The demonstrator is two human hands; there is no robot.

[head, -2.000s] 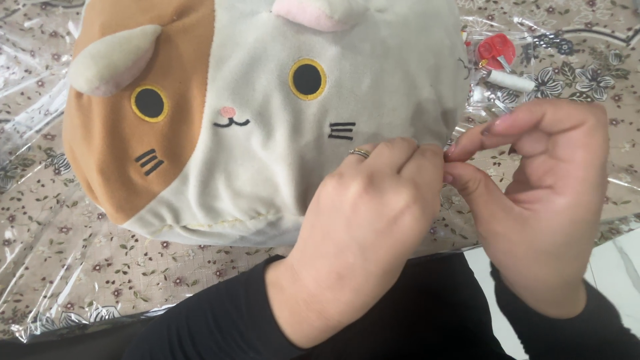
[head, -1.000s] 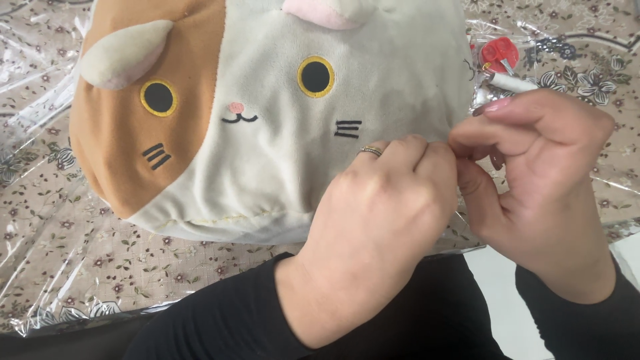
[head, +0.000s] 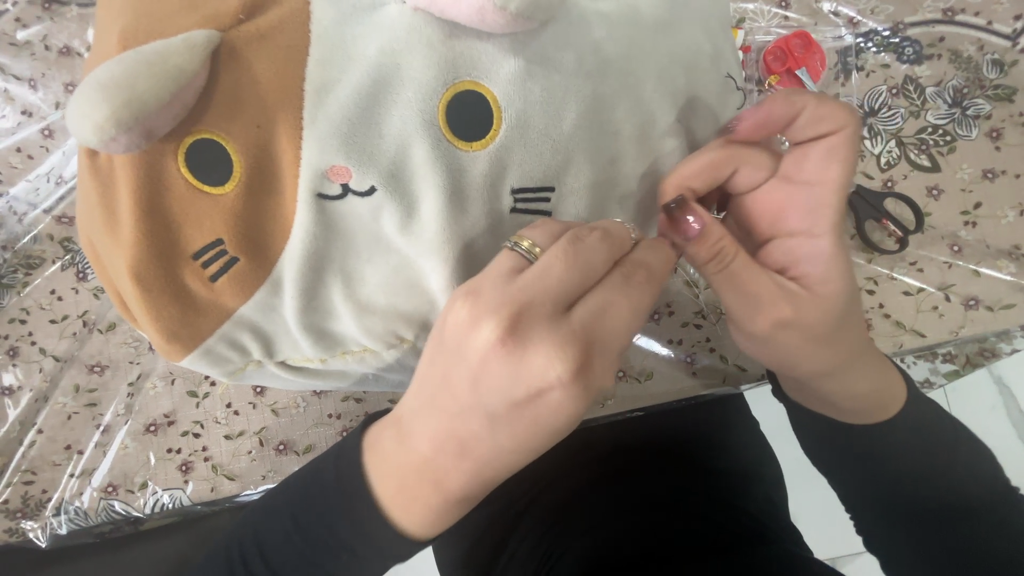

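Observation:
A plush cat [head: 384,240], white with an orange patch, yellow-ringed black eyes and stitched whiskers, lies face up on the table. My left hand [head: 544,344], wearing rings, rests over the plush's lower right side, its fingertips closed near the edge of the fabric. Fingers and thumb of my right hand [head: 768,208] are bent together just beside the left fingertips. Whatever may be pinched between the fingers of either hand is too small or hidden to tell. A light seam line runs along the plush's lower edge.
A flowered tablecloth under clear plastic [head: 200,448] covers the table. Black-handled scissors [head: 886,220] lie right of my right hand. Beyond it sits a red plastic item [head: 794,60] with small sewing things in a clear package. The table edge runs close to my lap.
The thumb and fingers of my right hand have shifted their pose beside the left fingertips. The scissors now show to the right of that hand. My left hand stays on the plush.

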